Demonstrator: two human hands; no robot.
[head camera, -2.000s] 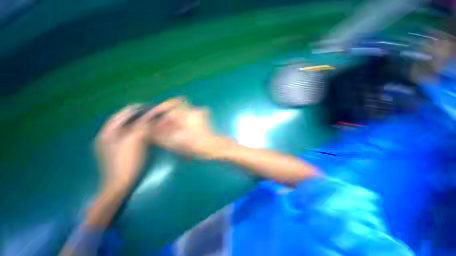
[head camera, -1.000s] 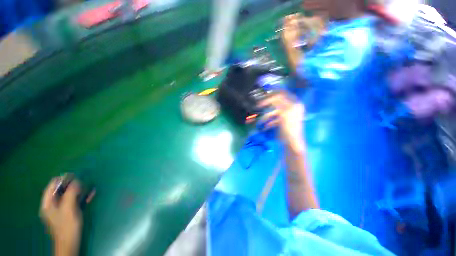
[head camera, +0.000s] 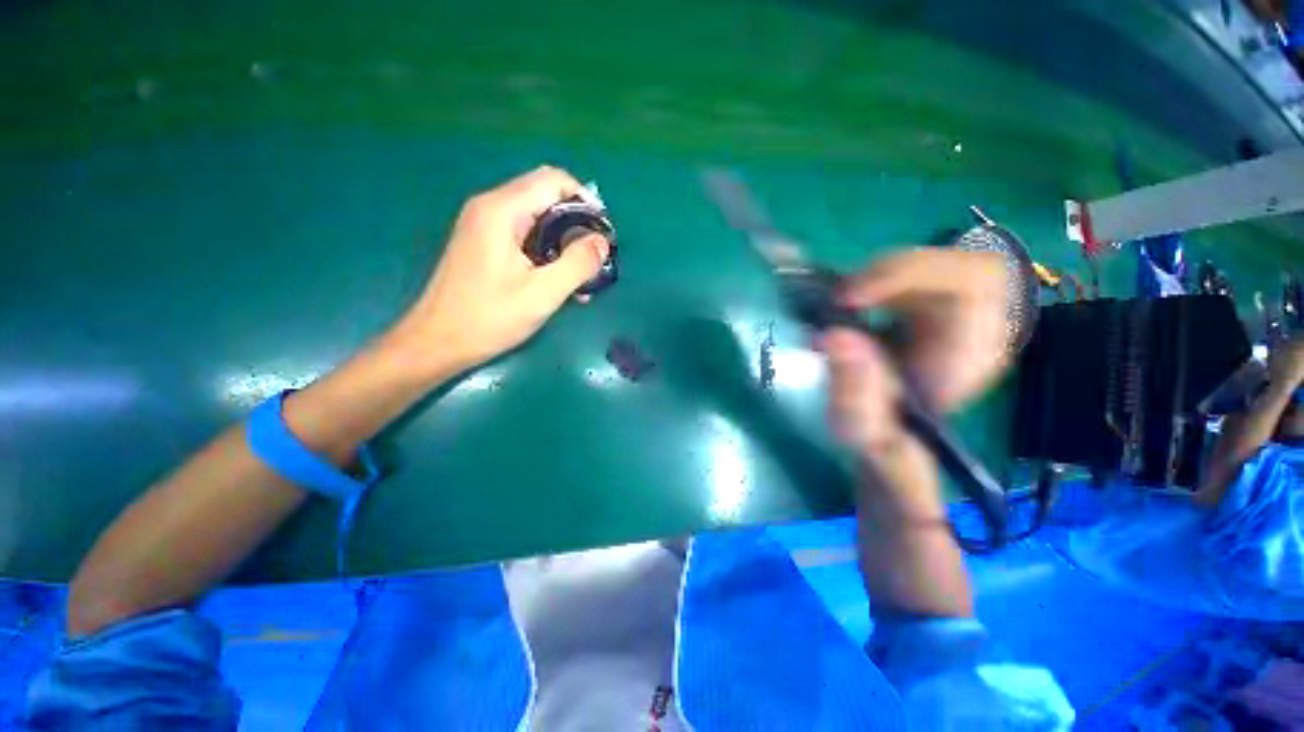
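Observation:
A round black unit (head camera: 571, 238) with silvery bits is held in my left hand (head camera: 501, 272), between thumb and fingers, over the green bench. A blue wrist strap is on my left wrist. My right hand (head camera: 930, 336) is blurred and grips the black handle of a soldering iron (head camera: 815, 293). The iron's blurred silvery tip points up and left toward the unit, apart from it. A black cable runs from the handle's rear down to the right.
A grey speckled disc (head camera: 1018, 279) lies partly behind my right hand. A black box (head camera: 1123, 379) stands right of it, below a pale bar (head camera: 1201, 200). A dark patch (head camera: 628, 358) is on the green bench (head camera: 358, 157). Another person's arm (head camera: 1251, 422) is at the far right.
The view has swung back from the right. My right hand has moved from beside the black box to over the bench, now with the iron. The round unit is still in my left hand.

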